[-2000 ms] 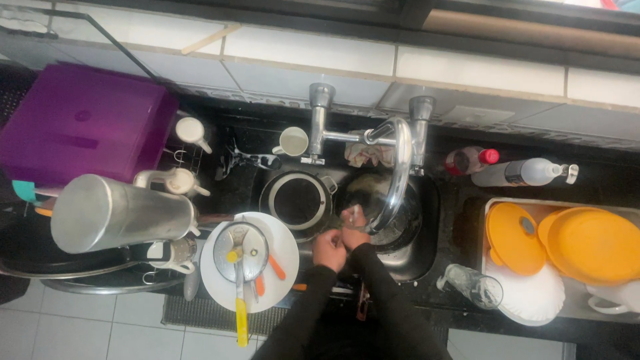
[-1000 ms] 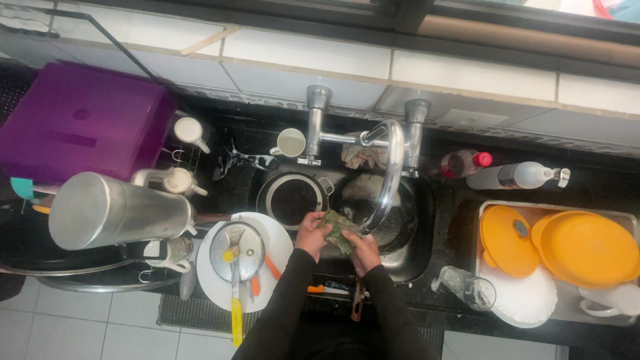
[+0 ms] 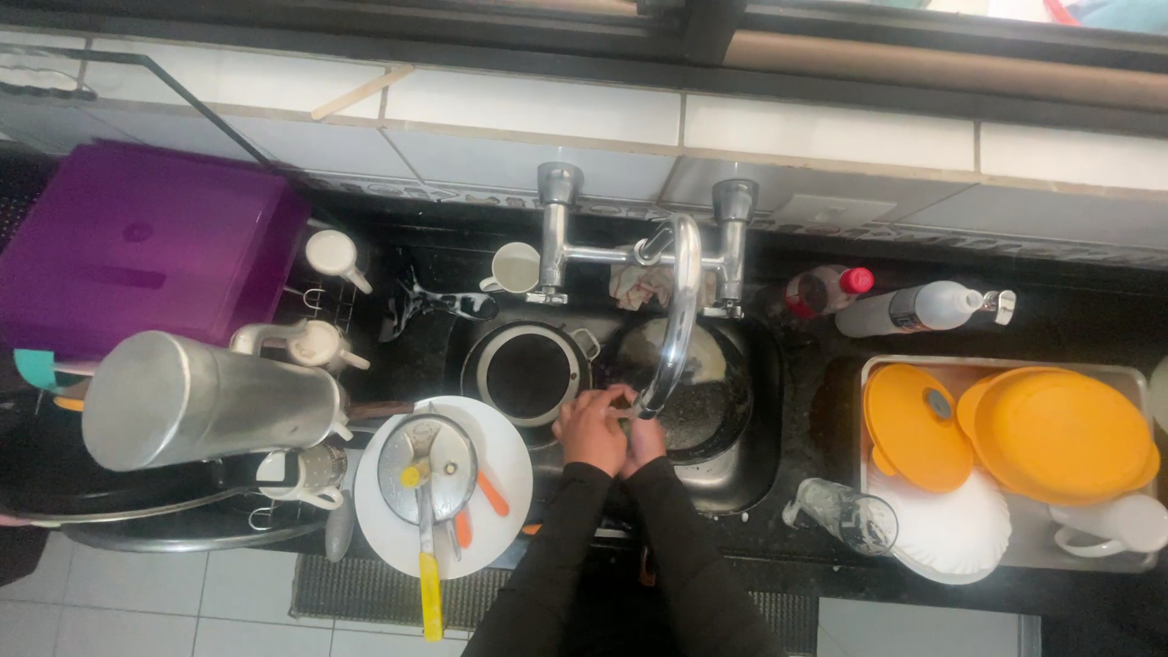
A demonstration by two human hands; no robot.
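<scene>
My left hand (image 3: 593, 429) and my right hand (image 3: 644, 442) are together under the spout of the chrome faucet (image 3: 680, 319), over the steel sink. Between them a little of a greenish cloth or sponge (image 3: 624, 425) shows; the fingers hide most of it. A dark pan (image 3: 703, 392) lies in the sink behind and to the right of my hands. Left of it sits a round pot with a light rim (image 3: 491, 370). A white plate (image 3: 383, 511) at the left edge of the sink bears a metal lid, a yellow-handled knife (image 3: 431, 584) and orange-handled cutlery.
On the left stand a purple box (image 3: 146, 246), a metal pitcher (image 3: 219, 401) and white mugs. A white cup (image 3: 516, 267) is by the faucet. To the right are a red-capped bottle (image 3: 817, 290), a spray bottle (image 3: 912, 307), a glass (image 3: 849, 518) and a tray (image 3: 1086, 546) with orange containers.
My hands were spread around the greenish cloth or sponge a second ago; now they are closed together over it, beneath the spout.
</scene>
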